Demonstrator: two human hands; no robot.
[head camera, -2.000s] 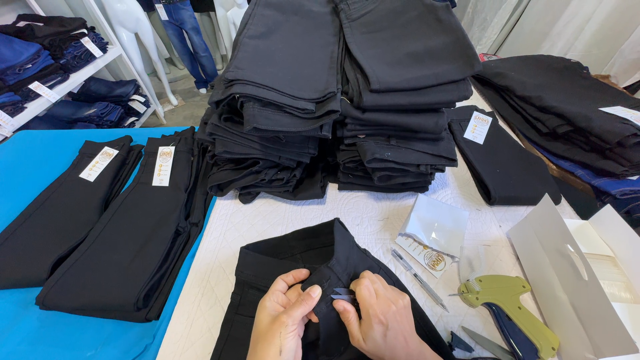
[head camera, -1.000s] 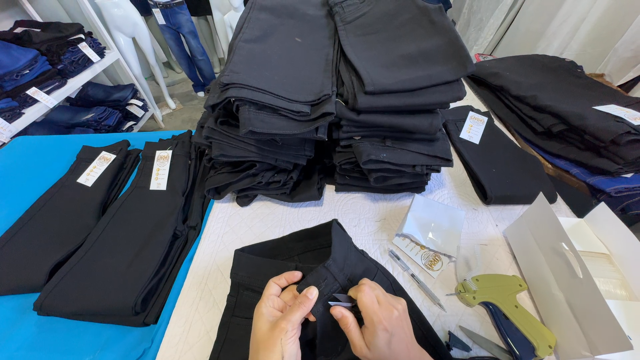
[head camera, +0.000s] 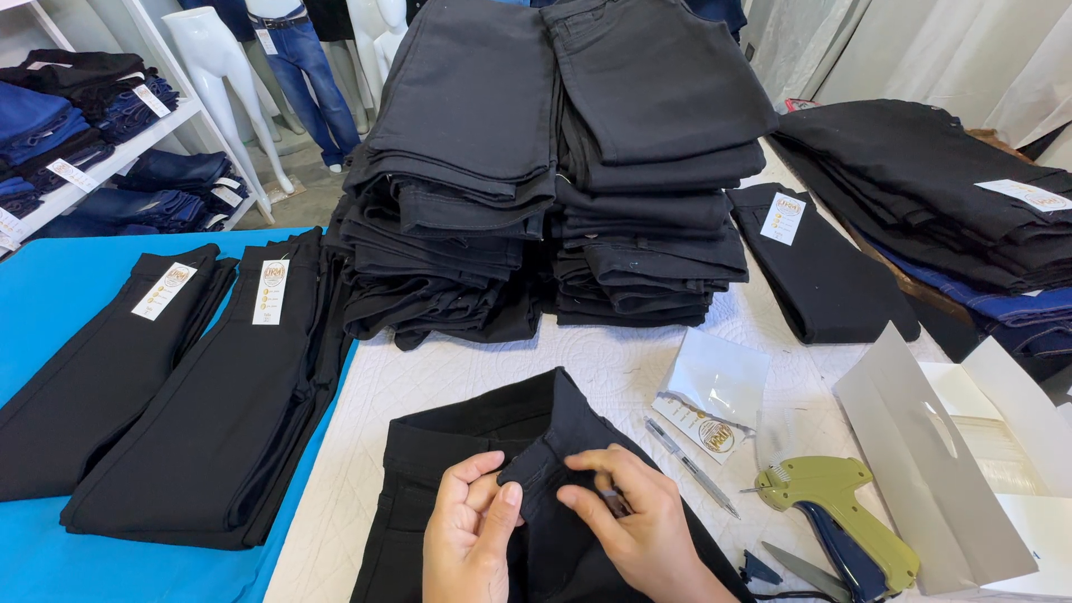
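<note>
Black trousers (head camera: 469, 435) lie at the near middle with the waistband raised. My left hand (head camera: 477, 523) pinches the front edge of the waistband between thumb and fingers. Against the other side of that edge are the thumb and index finger of my right hand (head camera: 628, 511); a small dark cutting tool (head camera: 618, 502) shows partly under its curled fingers, its blades hidden. To the right lie a pen (head camera: 691, 467), a clear plastic packet (head camera: 718, 377) over printed tags (head camera: 695, 425), an olive-green tagging gun (head camera: 846, 511) and a pointed metal blade (head camera: 804, 569).
Tall stacks of folded black trousers (head camera: 553, 167) stand behind the hands. Tagged trousers (head camera: 209, 419) lie on a blue cloth (head camera: 293, 502) at left. An opened white box (head camera: 930, 461) stands at right, near more stacked trousers (head camera: 938, 184). Beyond are shelves (head camera: 126, 151) and mannequins (head camera: 222, 75).
The tool's blades, seen between my hands at the waistband earlier, no longer show. My right index finger and thumb have moved to the waistband edge. My left hand keeps its hold on the waistband.
</note>
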